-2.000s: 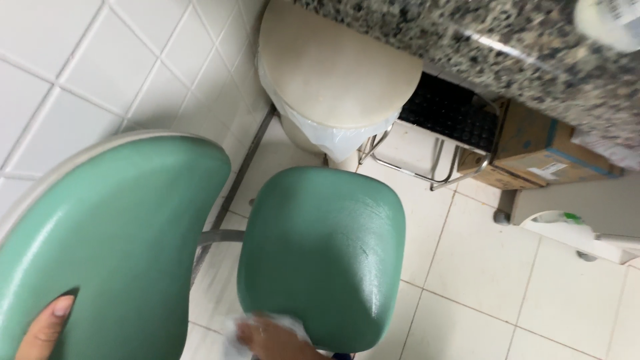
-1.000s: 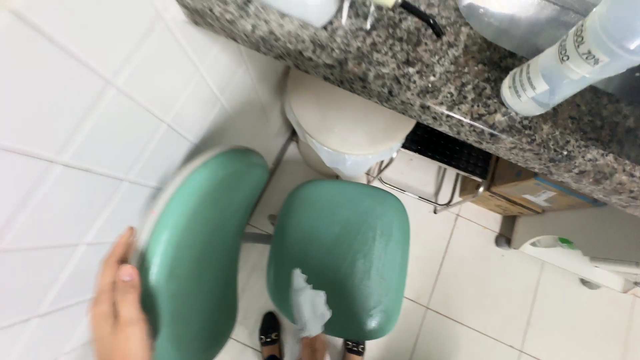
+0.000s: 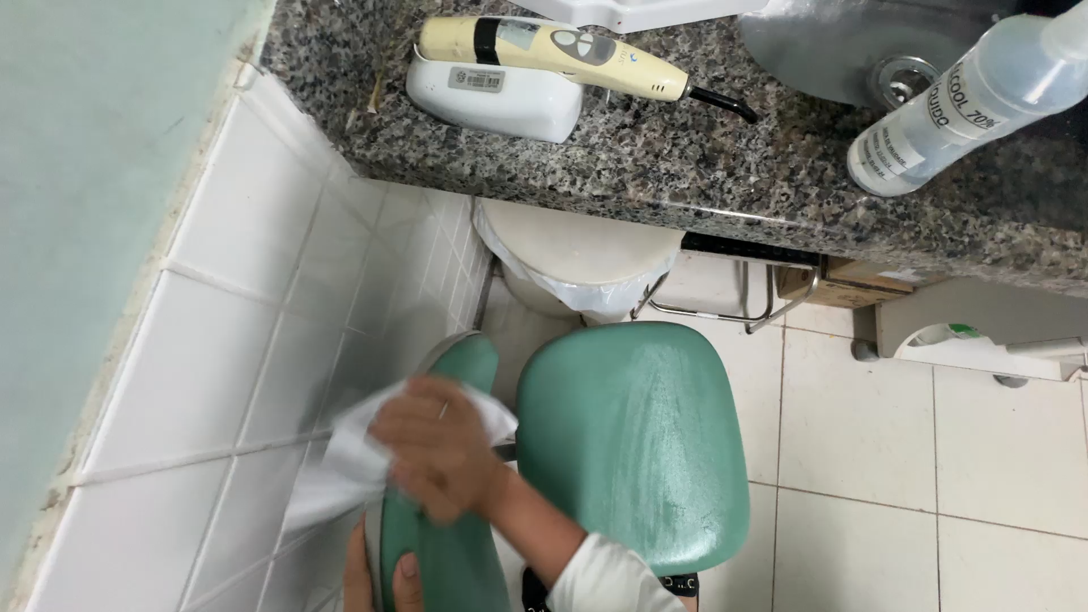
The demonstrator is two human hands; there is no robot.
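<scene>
My right hand (image 3: 438, 450), blurred by motion, presses a white cloth or paper wipe (image 3: 340, 459) over the upper edge of a green padded backrest (image 3: 450, 552). Below it, my left hand (image 3: 382, 569) grips the backrest's left edge, thumb on the green face and fingers behind. To the right lies the stool's green seat (image 3: 633, 442), with wet-looking streaks on its surface. A clear plastic bottle (image 3: 952, 110) labelled as 70% liquid alcohol stands on the granite counter.
The granite counter (image 3: 637, 178) crosses the top, bearing a dental curing light (image 3: 552, 55) on its white base and a metal sink (image 3: 816, 51). Under it are a lidded bin (image 3: 578, 246), a metal-framed step (image 3: 722, 306) and cardboard boxes (image 3: 850, 280). A tiled wall (image 3: 280, 357) runs close on the left.
My right hand with the wipe has moved from the seat to the backrest. My left hand remains at the backrest's edge. The view has shifted, showing more counter.
</scene>
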